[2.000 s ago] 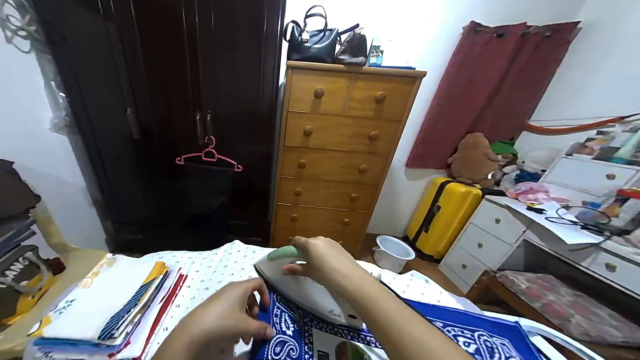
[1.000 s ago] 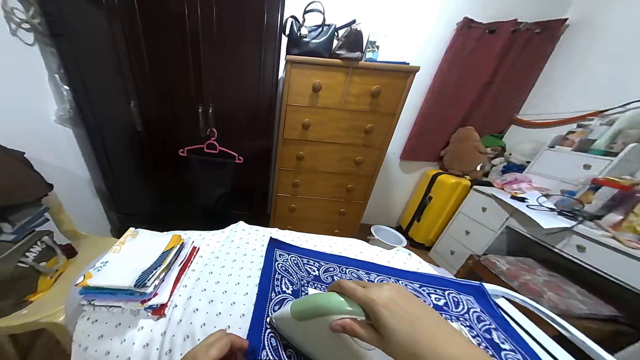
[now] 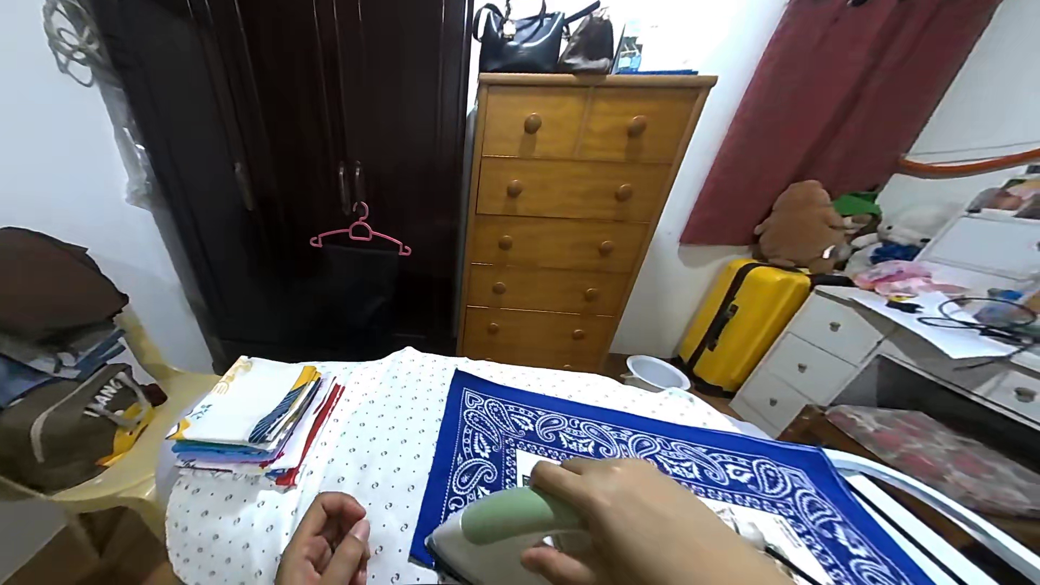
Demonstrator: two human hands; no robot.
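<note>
A blue paisley bandana (image 3: 650,451) with a white middle lies spread on the ironing board, which has a white dotted cover (image 3: 374,435). My right hand (image 3: 617,512) grips the green handle of a clothes iron (image 3: 487,544), which rests on the bandana's near left part. The iron's rear is hidden by my hand. My left hand (image 3: 329,540) is over the dotted cover, left of the iron and apart from the bandana, fingers loosely curled with nothing in them. A stack of folded cloths (image 3: 252,414) sits on the left of the board.
A yellow plastic chair (image 3: 138,479) with bags and clothes stands at the left. White metal rails (image 3: 934,504) stick out at the board's right end. Behind are a wooden chest of drawers (image 3: 561,191), a white basin (image 3: 656,374) and a yellow suitcase (image 3: 743,321). A cord runs from the iron toward the right.
Two seconds ago, both hands were farther forward and my left hand touched the bandana. The iron and right hand have come nearer, and my left hand is off the bandana.
</note>
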